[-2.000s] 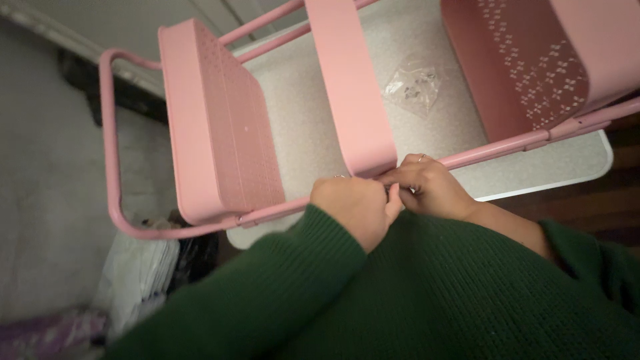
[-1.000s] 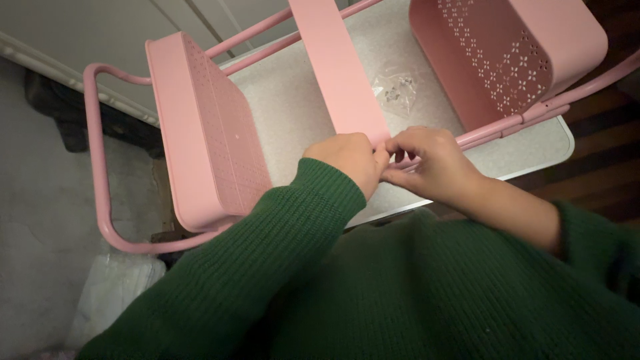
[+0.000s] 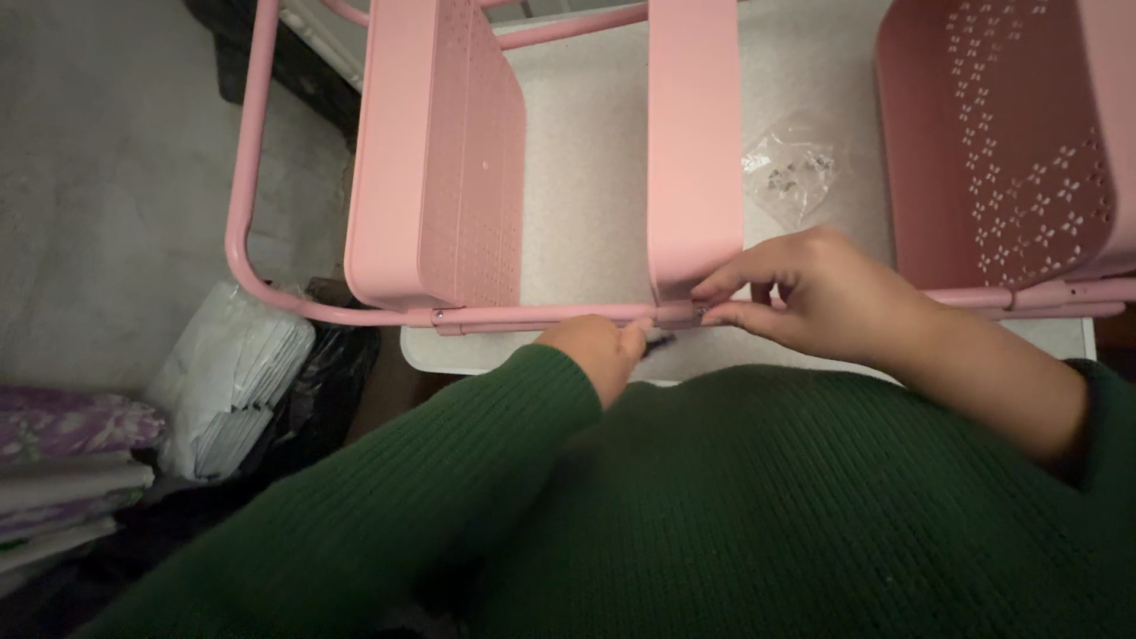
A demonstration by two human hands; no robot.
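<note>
A pink trolley frame with three baskets lies on its side on a pale table. My left hand (image 3: 602, 348) is curled at the near pink tube (image 3: 532, 314), just left of the middle basket (image 3: 695, 151); a small dark item shows beside its fingertips, too blurred to name. My right hand (image 3: 799, 288) has thumb and forefinger at a small metal screw (image 3: 701, 312) in the tube joint at that basket's lower corner. Whether the fingers grip the screw is unclear. A clear plastic bag (image 3: 792, 173) of small metal parts lies between the middle and right baskets.
The left basket (image 3: 395, 160) and the perforated right basket (image 3: 932, 151) stand either side. The frame's curved handle (image 3: 247, 160) reaches past the table's left edge. Below lie white packages (image 3: 235, 373), a black plastic bag (image 3: 333, 382) and purple floral fabric (image 3: 75, 422).
My hands, close together at the joint before, are now farther apart, the left one farther left along the tube. A dark item now shows by my left fingers. The view has shifted and turned.
</note>
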